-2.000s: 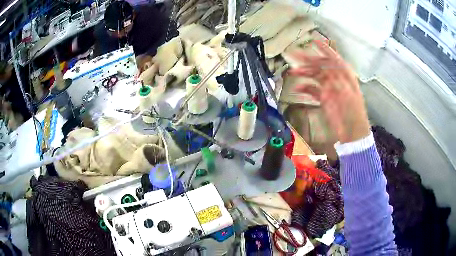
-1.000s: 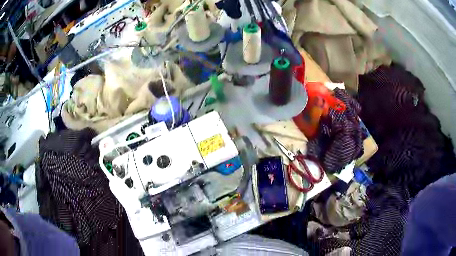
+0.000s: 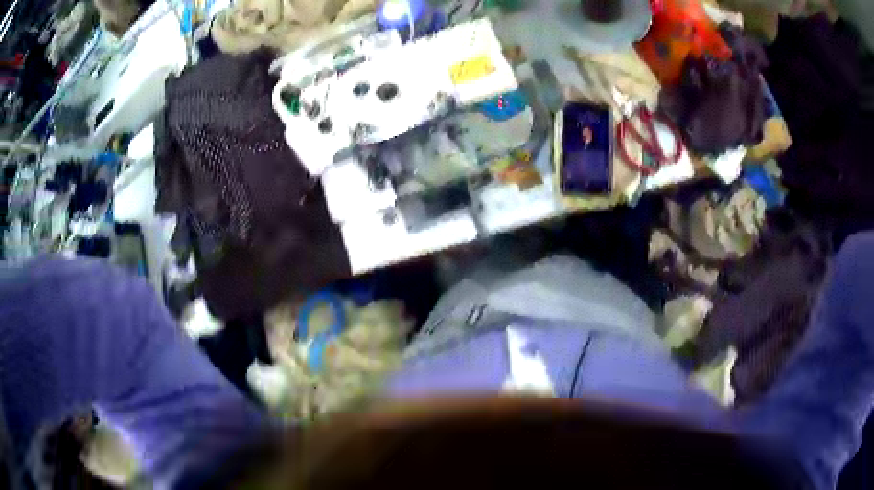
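My purple left sleeve (image 3: 105,325) is at the left and my right sleeve (image 3: 834,354) at the right edge. Neither hand can be made out; a small pale patch below the left sleeve is too blurred to name. The white overlock machine (image 3: 412,105) stands in front of me, with no hand on it. Dark striped cloth (image 3: 225,163) hangs over the table at its left. A phone (image 3: 585,148) and red-handled scissors (image 3: 650,141) lie to its right.
An orange-red bag (image 3: 680,38) and dark cloth (image 3: 719,100) are at the upper right. Beige pieces (image 3: 724,225) and striped cloth (image 3: 767,297) lie below. Beige cloth (image 3: 355,349) with a blue loop (image 3: 321,325) is below the table. My lap (image 3: 537,306) is at centre.
The view has tilted down, so the machine and phone sit higher and my lap shows. My right hand, raised over the right side two seconds ago, has gone out of the picture.
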